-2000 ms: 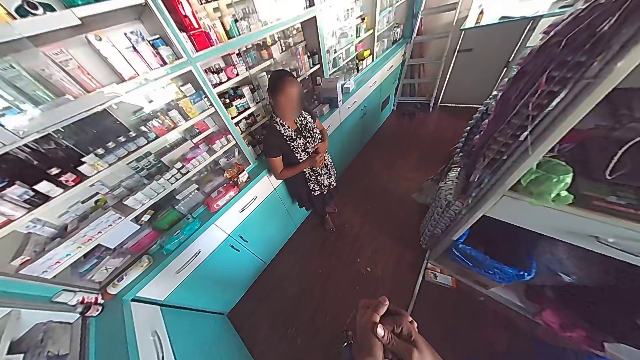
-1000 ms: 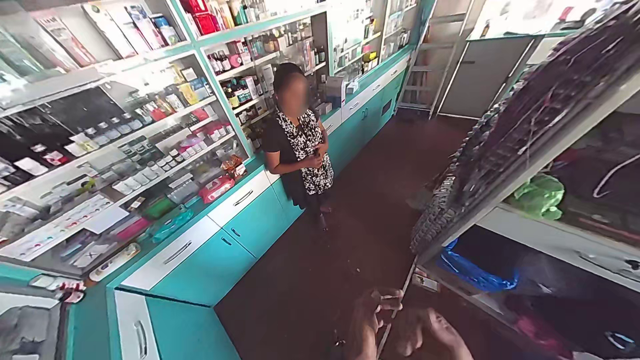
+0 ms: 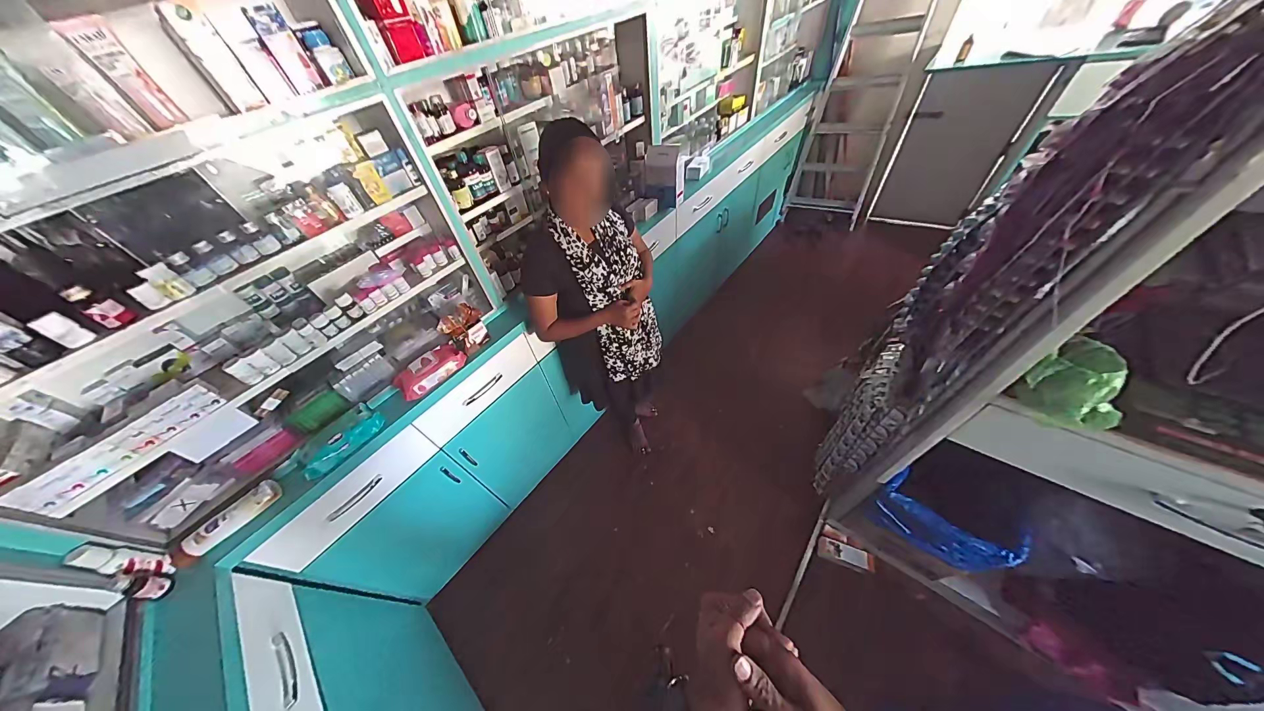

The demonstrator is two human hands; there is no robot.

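Note:
At the bottom of the view, just right of the middle, my left hand (image 3: 722, 637) and my right hand (image 3: 790, 679) are clasped together over the dark floor. Their fingers are folded against each other, and no object shows in either. The lower parts of both hands are cut off by the frame edge. Beyond them a person (image 3: 597, 286) in a dark top with a black-and-white patterned front stands beside the teal cabinets, hands joined at the waist.
Glass-fronted shelves (image 3: 326, 237) of bottles and boxes line the left, above teal cabinets (image 3: 395, 523). A metal ladder (image 3: 834, 128) leans at the back. On the right are a shelf unit with a green plastic bag (image 3: 1076, 383), a blue plastic bag (image 3: 943, 533) and hanging packets (image 3: 948, 267).
My hands were slightly apart and blurred one second ago; now they are clasped together. Two seconds ago they were also together. The person stays in the same spot.

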